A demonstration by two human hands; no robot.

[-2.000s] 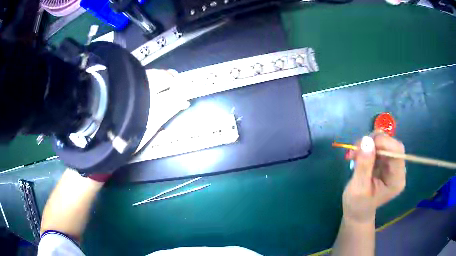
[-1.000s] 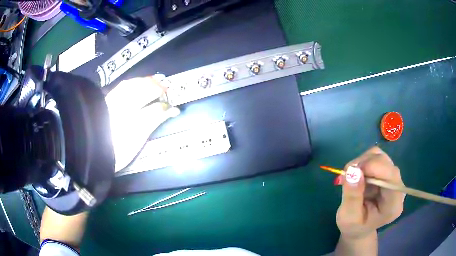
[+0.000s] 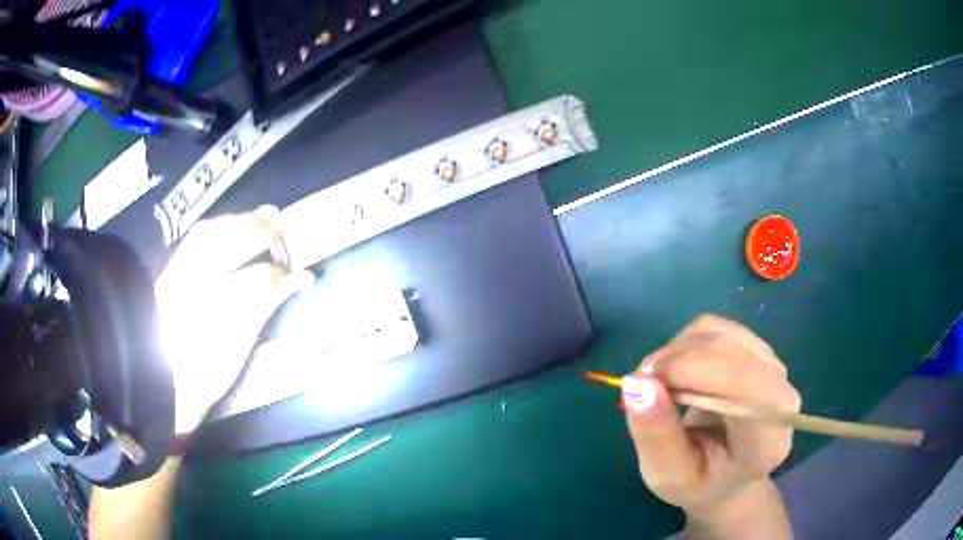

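My right hand [image 3: 718,411] holds a thin tan stick [image 3: 813,424] with an orange tip, above the green bench right of the black board. My left hand [image 3: 216,306] is over the board beside the microscope head, glared out white; its fingertips touch the left part of a long silvery strip [image 3: 422,179] with a row of round parts. A second, white-glared strip [image 3: 359,332] lies below it. A small red pot [image 3: 773,248] stands on the bench above my right hand. The black microscope head [image 3: 90,353] hides part of my left wrist.
The black board [image 3: 496,306] lies under the strips. Tweezers [image 3: 322,462] lie at its front edge. Another strip [image 3: 206,174] lies at the back left, beside a black tray [image 3: 327,47] with small round parts. A blue bin [image 3: 169,47] and a pink fan [image 3: 37,100] are behind.
My right hand with the stick has moved away from the red pot, left and down towards the board. The view has shifted and turned. My left hand stays at the long strip.
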